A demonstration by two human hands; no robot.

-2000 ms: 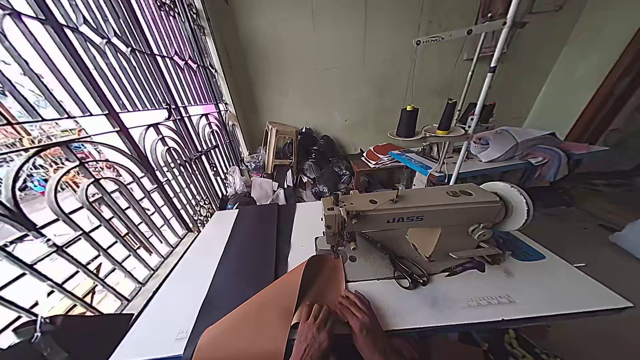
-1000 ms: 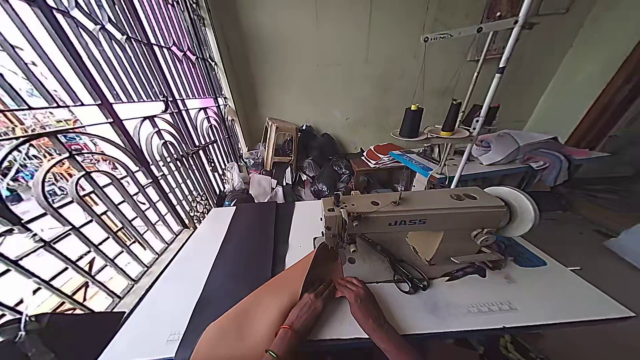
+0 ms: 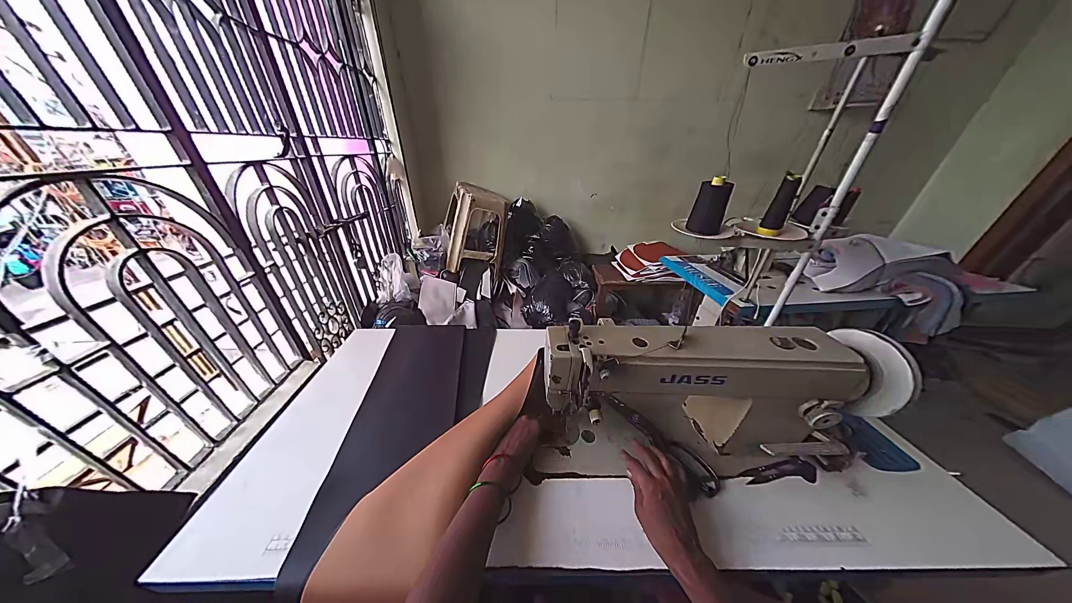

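An industrial sewing machine [image 3: 712,368] with a beige body is set in a white table [image 3: 611,532]. My left hand [image 3: 512,444], with bangles at the wrist, lies on an orange-brown sheet with a dark reverse [image 3: 427,477], just left of the needle area; its fingertips are partly hidden. The sheet's narrow end reaches up beside the machine head. My right hand [image 3: 657,481] rests with spread fingers near black-handled scissors [image 3: 691,465], whose blades lie on the machine bed. I cannot tell whether it touches them. Dark strips of material [image 3: 402,394] lie on the table's left part.
A metal window grille [image 3: 193,251] runs along the left. Black thread cones [image 3: 710,208] stand on a thread stand behind the machine. A stool [image 3: 476,226] and black plastic bags [image 3: 548,276] are by the back wall. Folded cloth [image 3: 879,268] lies on another table. A dark tool [image 3: 783,471] lies right of the scissors.
My right hand has left the sheet's edge, where it was beside my left hand, and moved right toward the scissors. My left hand stays on the sheet, now closer to the machine head.
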